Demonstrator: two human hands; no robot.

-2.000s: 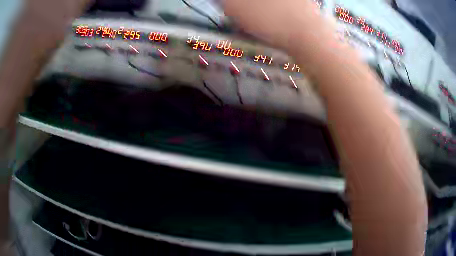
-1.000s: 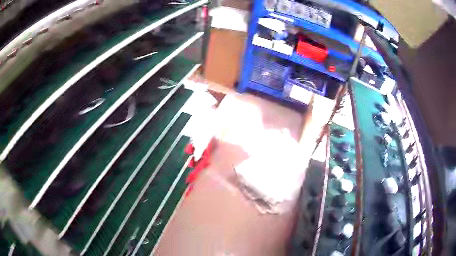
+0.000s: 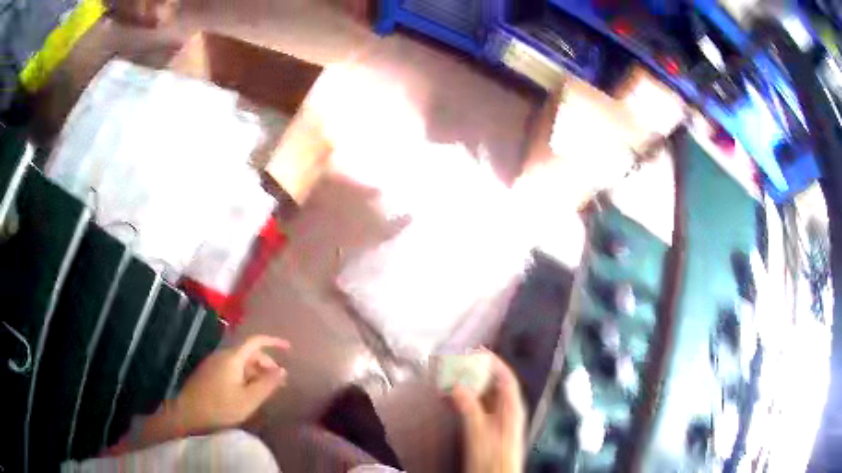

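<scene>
My right hand [image 3: 489,406] is at the lower middle of the view and holds a small pale, rounded unit [image 3: 464,371] between thumb and fingers. The unit is blurred and its details cannot be told. My left hand [image 3: 231,381] is at the lower left, in front of the green shelves, with its fingers apart and slightly curled, holding nothing. White, shiny film or trays [image 3: 166,166] lie in a heap on a red stool [image 3: 242,277] ahead of my left hand.
Green shelves with white edges [image 3: 65,277] stand at left. An open carton [image 3: 300,157] is beyond the heap. A glaring white pile [image 3: 434,277] lies on the floor ahead. Green shelves with units [image 3: 715,231] run along the right. Blue shelving [image 3: 439,23] stands behind.
The view has turned from the rack meters to the aisle and then down and closer to the stool. Both hands now show low in view, the right one holding the pale unit.
</scene>
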